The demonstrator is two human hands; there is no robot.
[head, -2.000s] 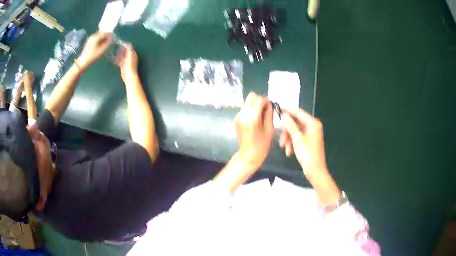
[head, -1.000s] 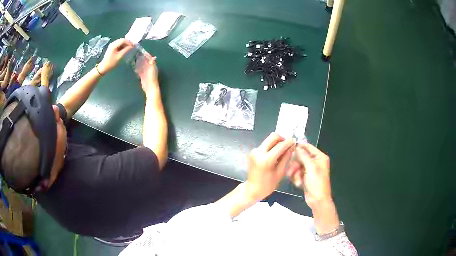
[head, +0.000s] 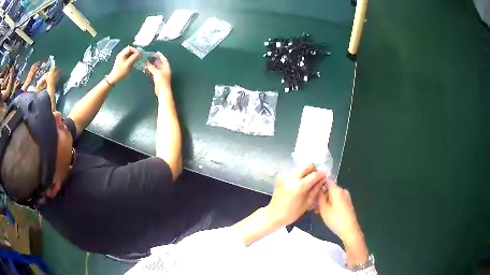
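Note:
My left hand (head: 295, 194) and my right hand (head: 338, 210) meet at the bench's front edge, fingertips together on a clear plastic bag (head: 317, 159). Whether a cable is inside it is hidden by the fingers. The stack of empty bags (head: 316, 126), a white rectangle, lies just beyond my hands. Filled bags (head: 242, 111) with dark loops inside lie overlapping to its left. The loose cable pile (head: 293, 60), black with pale ends, lies farther back.
A seated co-worker (head: 107, 188) in a black shirt works at left. White stacks (head: 180, 24) and a glossy bag (head: 208, 36) lie beyond. A pale post (head: 358, 27) stands at the bench's right edge (head: 350, 115). Other workers' hands show far left.
My hands have moved down and closer to me, with the bag now showing between them. The black cable seen in my fingers earlier is no longer visible. The co-worker's hands have shifted slightly.

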